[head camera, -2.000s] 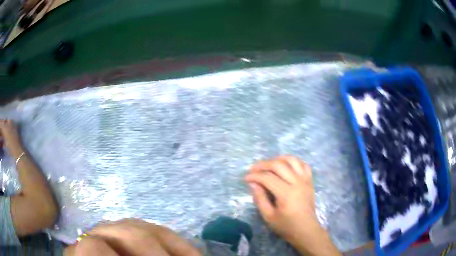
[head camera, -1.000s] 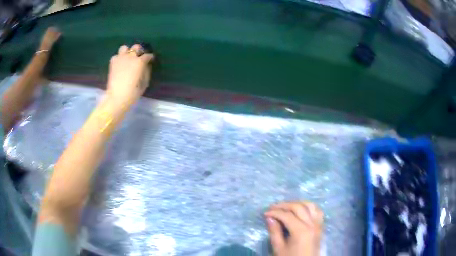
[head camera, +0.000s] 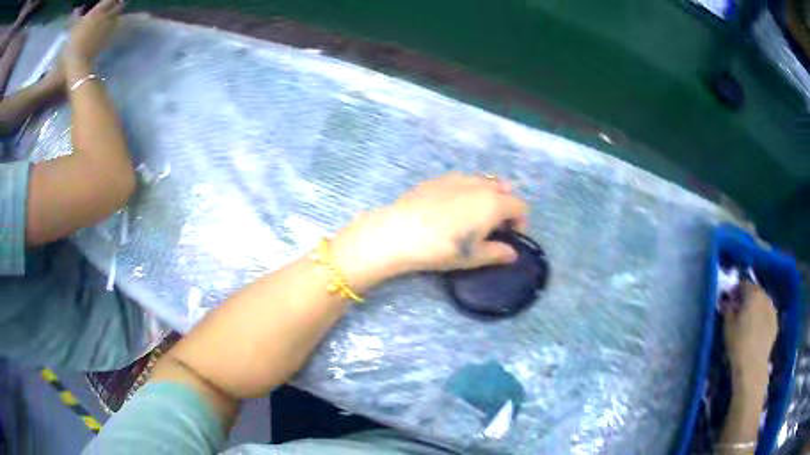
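My left hand (head camera: 453, 222), bare with a yellow bracelet at the wrist, grips the upper edge of a round black housing (head camera: 499, 280). The housing is over the bubble-wrapped worktop (head camera: 266, 178), near its middle; whether it touches the wrap is unclear. My right hand (head camera: 751, 333) is inside the blue parts bin (head camera: 702, 355) at the right, among small black pieces. Its fingertips are blurred, so what they hold cannot be told. A teal scrap (head camera: 487, 387) with a white piece lies near the front edge.
A green conveyor belt (head camera: 533, 62) runs beyond the worktop, with a black unit (head camera: 727, 90) at the upper right. Another worker's arms (head camera: 89, 133) rest over the worktop's left end. Yellow-black floor tape (head camera: 71, 400) shows at lower left.
My left hand has come back from the belt to the worktop with the black housing. My right hand has moved from the worktop into the blue bin. The view has turned.
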